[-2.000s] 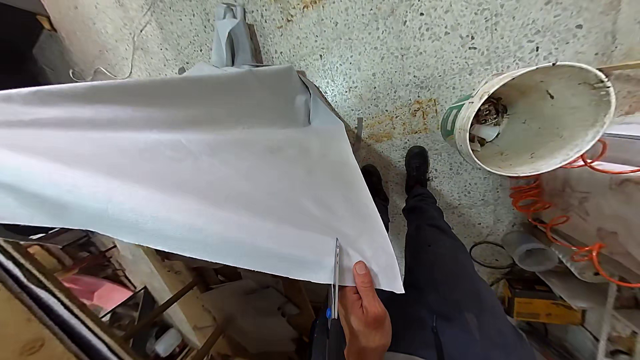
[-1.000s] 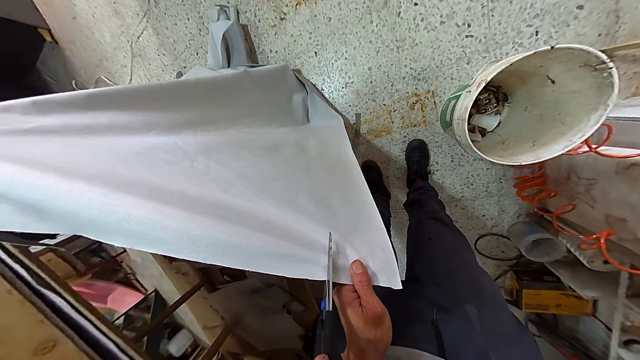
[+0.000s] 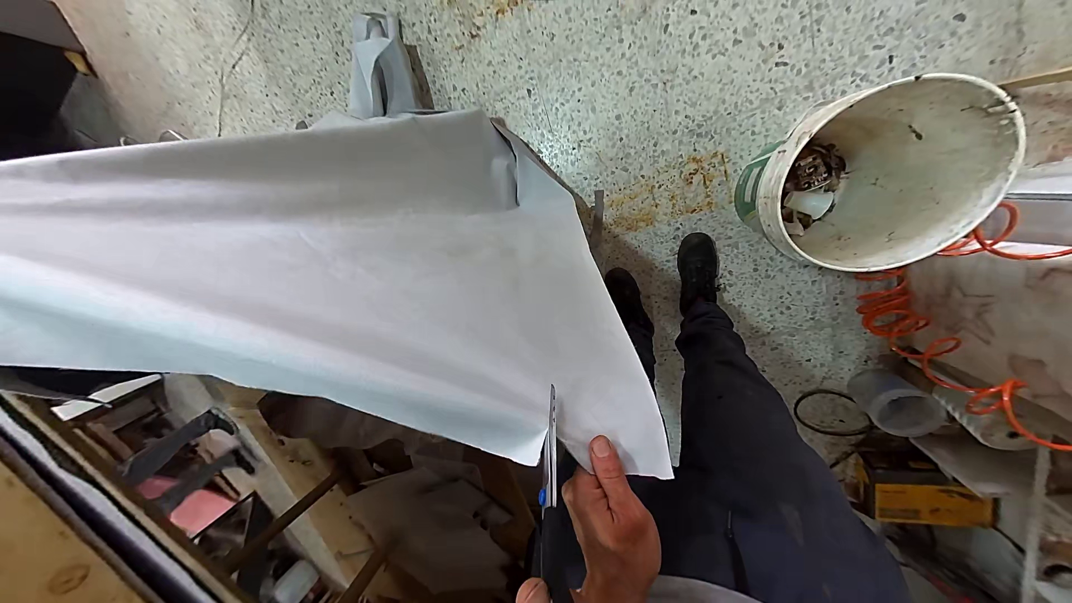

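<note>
A large sheet of pale grey fabric spreads across the left and middle, tapering to a corner at the lower right. My left hand, mostly cut off by the bottom edge, holds scissors with dark handles and a blue pivot. Their blades point away from me and look nearly closed, seen edge-on at the fabric's near edge, where a short slit shows. My right hand, just right of the scissors, pinches the corner, its thumb on top and its fingers bent below and beside it.
A dirty white bucket with scraps inside stands at the upper right. Beside it hangs a coiled orange hose. Wooden framing and clutter lie under the fabric's near edge. My shoes are on the speckled floor.
The near edge of the fabric, unbroken in the earlier frames, is now parted at the scissors. The corner piece held by my right hand stands slightly apart from the rest.
</note>
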